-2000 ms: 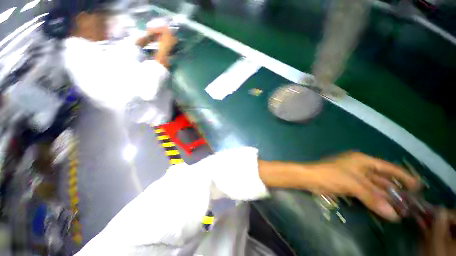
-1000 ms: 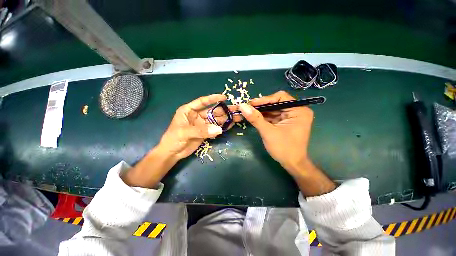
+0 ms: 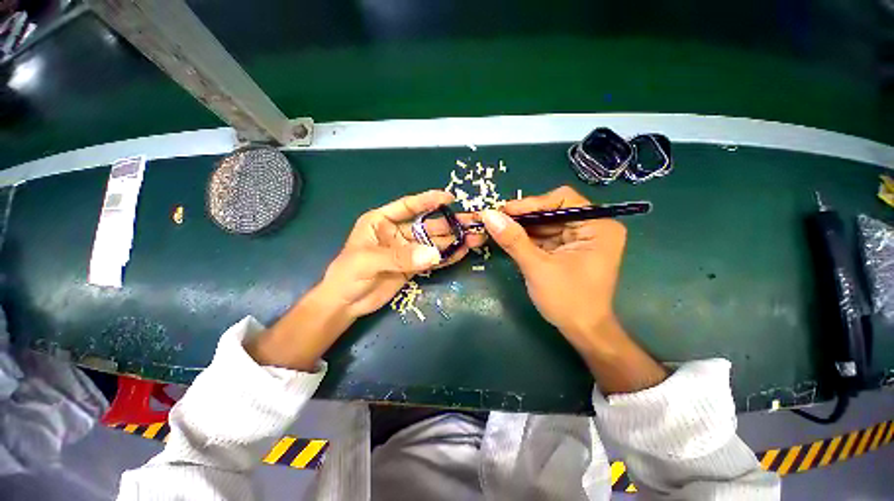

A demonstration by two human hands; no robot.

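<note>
My left hand (image 3: 377, 252) holds a dark watch case frame (image 3: 438, 233) with a shiny rim between thumb and fingers, its open centre facing me at a tilt. My right hand (image 3: 569, 256) holds slim black tweezers (image 3: 588, 211) like a pen. Their tip is at the right side of the frame; the exact contact is too small to tell. A loose pile of cream bits (image 3: 477, 186) lies behind the hands. A smaller pile (image 3: 409, 299) lies nearer me, below my left hand, with a few bits between the hands.
Several watch frames (image 3: 602, 155) lie by the metal rail (image 3: 441, 131). A round mesh-like disc (image 3: 253, 191), a paper label strip (image 3: 117, 223) and a metal post (image 3: 196, 73) are at left. An electric screwdriver (image 3: 838, 294) and a clear plastic bag (image 3: 878, 259) are at right. A red stool (image 3: 140, 399) is below the bench.
Since two seconds ago the view has swung from the aisle to the bench. Over the last second both hands keep their grips and the scene shifts slightly right and down in view.
</note>
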